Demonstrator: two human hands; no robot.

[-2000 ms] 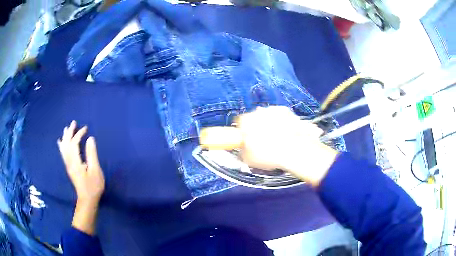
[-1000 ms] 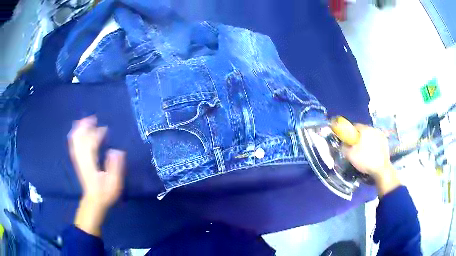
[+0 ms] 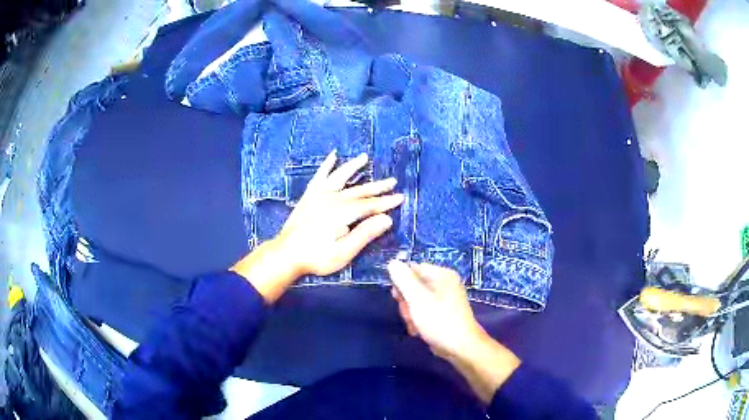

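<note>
Blue denim jeans [image 3: 439, 184] lie on the navy table cover [image 3: 164, 189], with the waistband towards me and the legs bunched at the back. My left hand [image 3: 333, 217] lies flat on the front of the jeans, fingers spread, left of the fly. My right hand [image 3: 435, 308] is at the middle of the waistband, its fingertips closed on the edge near the fly; the waist button is hidden there. The steam iron [image 3: 673, 316], with a tan handle, is parked at the far right, away from both hands.
More denim [image 3: 62, 180] hangs along the table's left edge, with a denim heap [image 3: 74, 344] at the lower left. A cable runs below the iron. A grey-green bundle [image 3: 682, 45] and red objects are beyond the table at the upper right.
The iron has gone from the waistband's right end to the right side, and my right hand has let go of it and moved to the waistband. My left hand has moved right onto the jeans.
</note>
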